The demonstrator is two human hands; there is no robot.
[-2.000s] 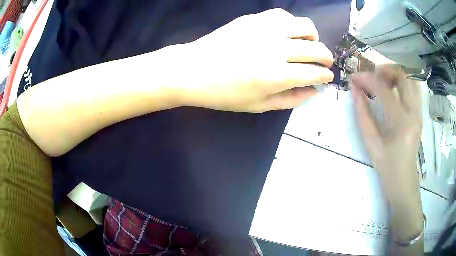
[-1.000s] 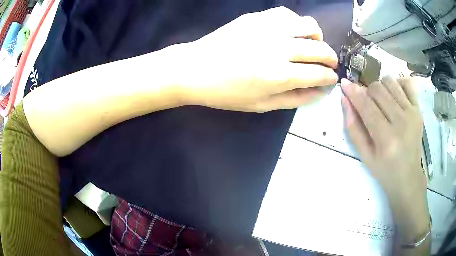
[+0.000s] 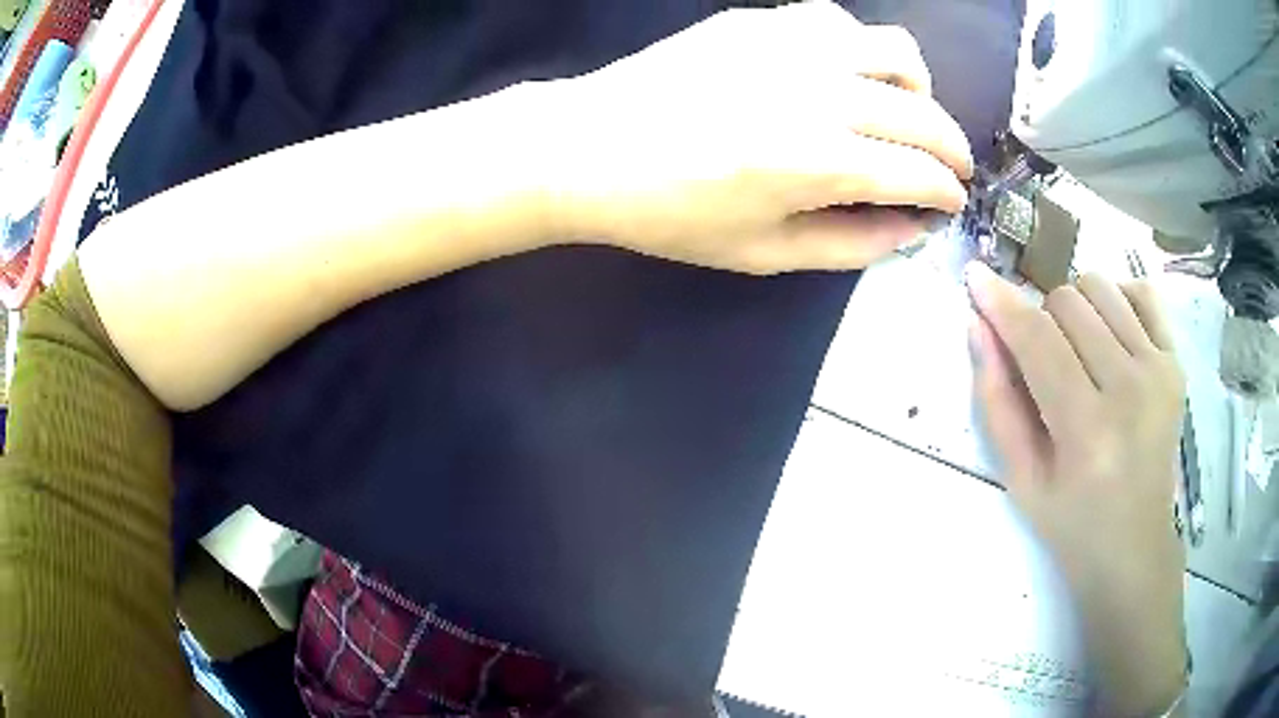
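The dark garment fabric (image 3: 561, 407) covers the lap and the left part of the white machine bed (image 3: 884, 547). My left hand (image 3: 786, 154) lies palm down on the fabric, fingertips at its edge just left of the presser foot (image 3: 986, 218); whether it pinches the cloth is hidden. My right hand (image 3: 1073, 379) is over the bed just below the foot, thumb and index fingertips close together; whether they hold the fabric edge or a thread cannot be told. A tan-brown block (image 3: 1049, 241) sits right of the foot. A bit of white embroidery (image 3: 107, 197) shows at the far left.
The pale machine head (image 3: 1122, 84) stands at top right with dark thread guides. Dark snips (image 3: 1191, 484) and a thin silvery tool (image 3: 1237, 463) lie right of my right hand. A red-rimmed basket (image 3: 84, 154) is at upper left. Red plaid cloth (image 3: 407, 645) shows below the fabric.
My right hand was blurred in motion over the foot, then came down beside the fabric edge; it is now slightly lower, apart from my left fingertips. My left hand and the cloth have shifted slightly right.
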